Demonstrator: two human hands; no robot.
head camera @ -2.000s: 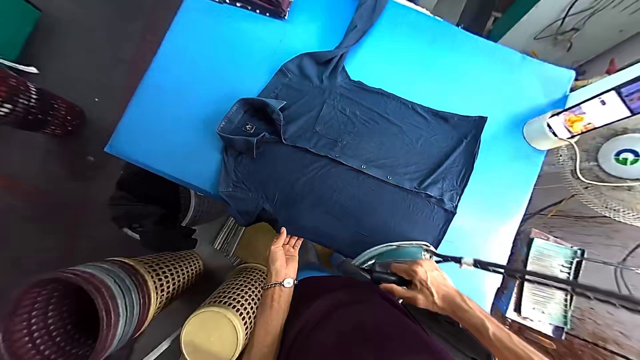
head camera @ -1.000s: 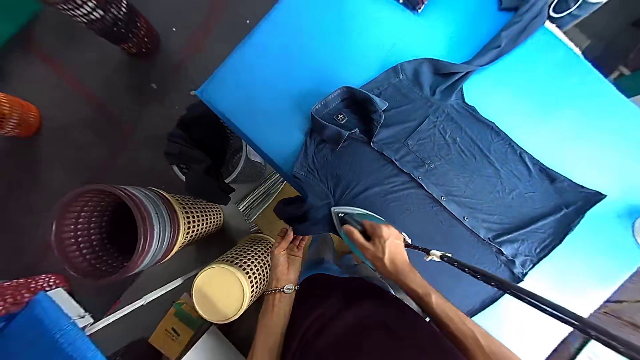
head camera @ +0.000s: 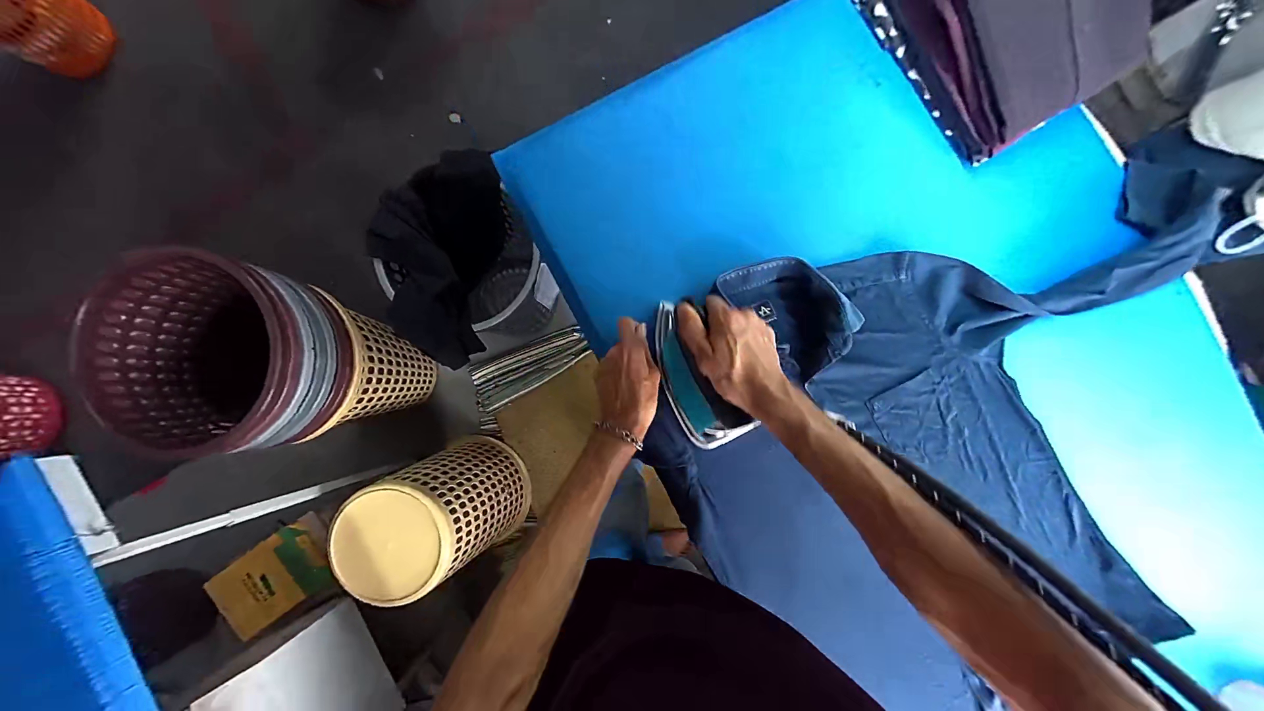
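Note:
A dark blue button-up shirt point(head camera: 948, 425) lies spread on a bright blue table point(head camera: 731, 168), its collar toward the table's left side. My right hand point(head camera: 736, 351) is closed on the handle of a clothes iron point(head camera: 691, 380) with a teal body, which rests at the shoulder beside the collar. Just left of the iron, at the table's edge, my left hand point(head camera: 627, 380) has its fingers bent at the shirt's edge; whether cloth is pinched in them is hidden. A dark cord sleeve point(head camera: 997, 553) runs from the iron to the lower right.
Folded dark clothes point(head camera: 1027, 59) lie at the table's far right. Left of the table are a basket with dark cloth point(head camera: 444, 237), nested plastic baskets point(head camera: 178, 355), a cream basket point(head camera: 444, 518) and a yellow carton point(head camera: 262, 583). An orange basket point(head camera: 64, 39) stands far off.
The iron, in my right hand, has moved from the shirt's front to the shoulder by the collar. My left hand has moved up along the table's edge. The view has swung left.

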